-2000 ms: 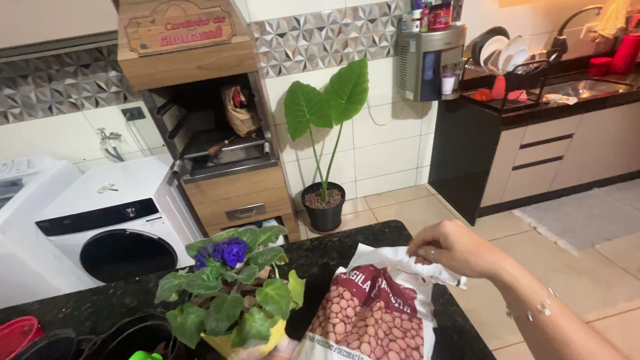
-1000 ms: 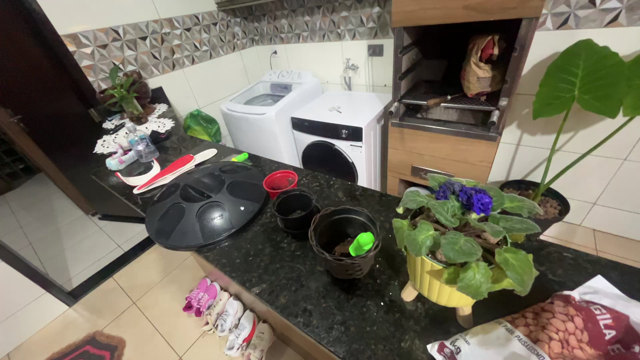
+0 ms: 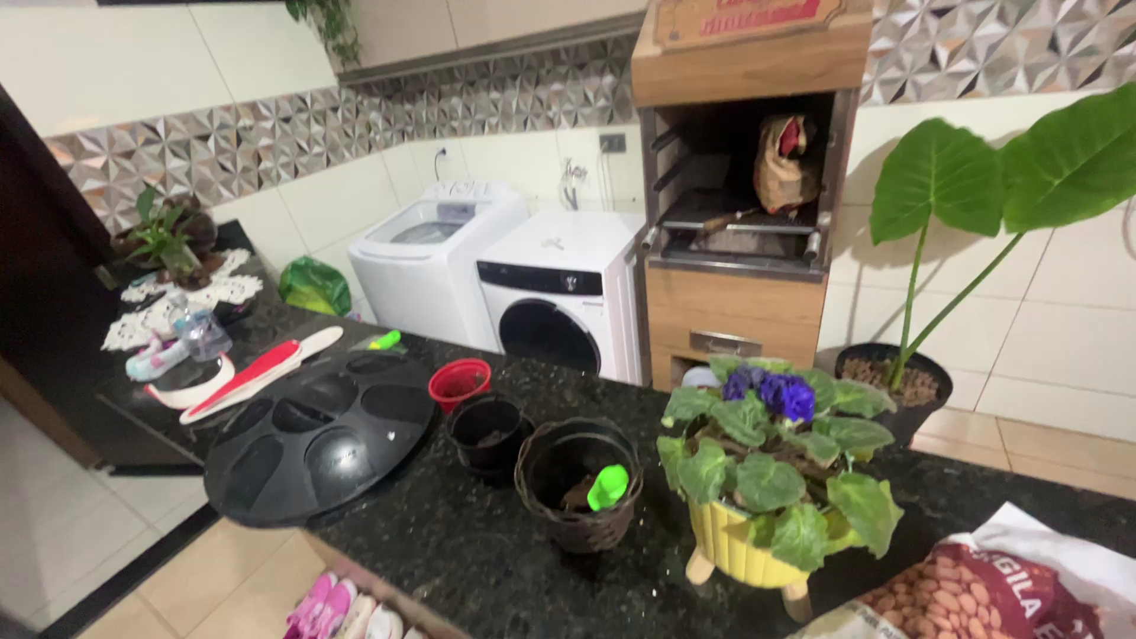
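Neither of my hands shows in the view. An African violet with purple flowers [image 3: 770,392] grows in a yellow ribbed pot [image 3: 741,546] on wooden feet. To its right lies a bag of expanded clay pebbles [image 3: 954,590], cut off by the frame's edge. Left of the violet, a dark woven-look pot [image 3: 577,524] holds a bright green scoop [image 3: 609,487] and some soil. Beside it are a black plastic pot [image 3: 486,435] and a small red pot [image 3: 460,383]. Further left, a large round black lid or tray [image 3: 324,439] with oval hollows rests on the counter.
The dark granite counter [image 3: 417,541] carries red and white strap-like items [image 3: 257,377], a green tool [image 3: 384,341], a clear bottle [image 3: 202,333] and lace doilies [image 3: 213,288]. Beyond stand washing machines [image 3: 559,293], a grill cabinet [image 3: 737,311] and a tall potted plant [image 3: 896,382]. Shoes [image 3: 333,612] lie below.
The view has swung left since two seconds ago. The hand that was then at the top of the pebble bag is out of view.
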